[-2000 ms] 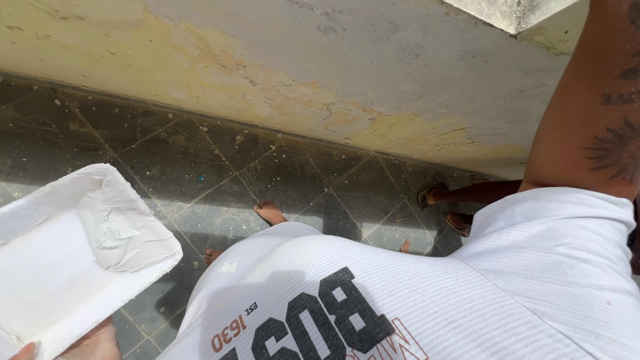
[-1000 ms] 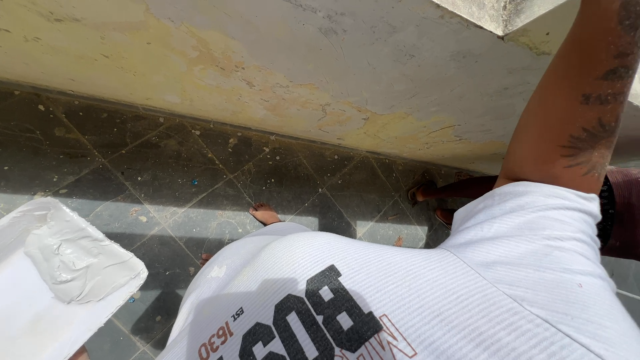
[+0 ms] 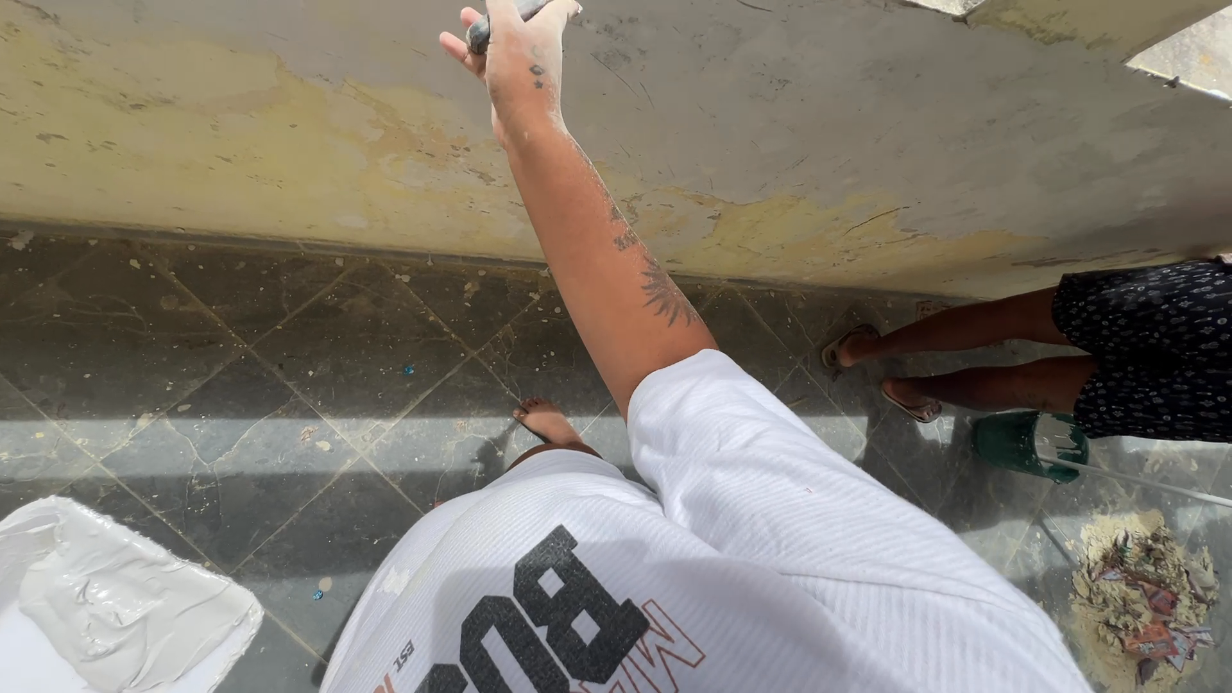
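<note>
My right hand [image 3: 520, 48], dusted with white, reaches up to the wall [image 3: 693, 125] at the top of the view. Its fingers are closed around the dark handle [image 3: 478, 37] of a tool whose blade lies beyond the top edge. At the lower left is a white plastic tray [image 3: 245, 616] with a thick heap of white paste [image 3: 120, 597] along its far side. My left hand is not visible in the frame of now.
Another person's legs [image 3: 991, 327], in sandals, stand on the right by a green bucket [image 3: 987, 443]. A pile of debris [image 3: 1145, 597] lies on the tiled floor [image 3: 289, 385] at the lower right. My bare foot [image 3: 549, 422] is near the wall's base.
My right arm has swung from the right edge to the upper middle, bringing the hand and tool into view. My left hand, under the tray earlier, has left view. The bucket and debris now show.
</note>
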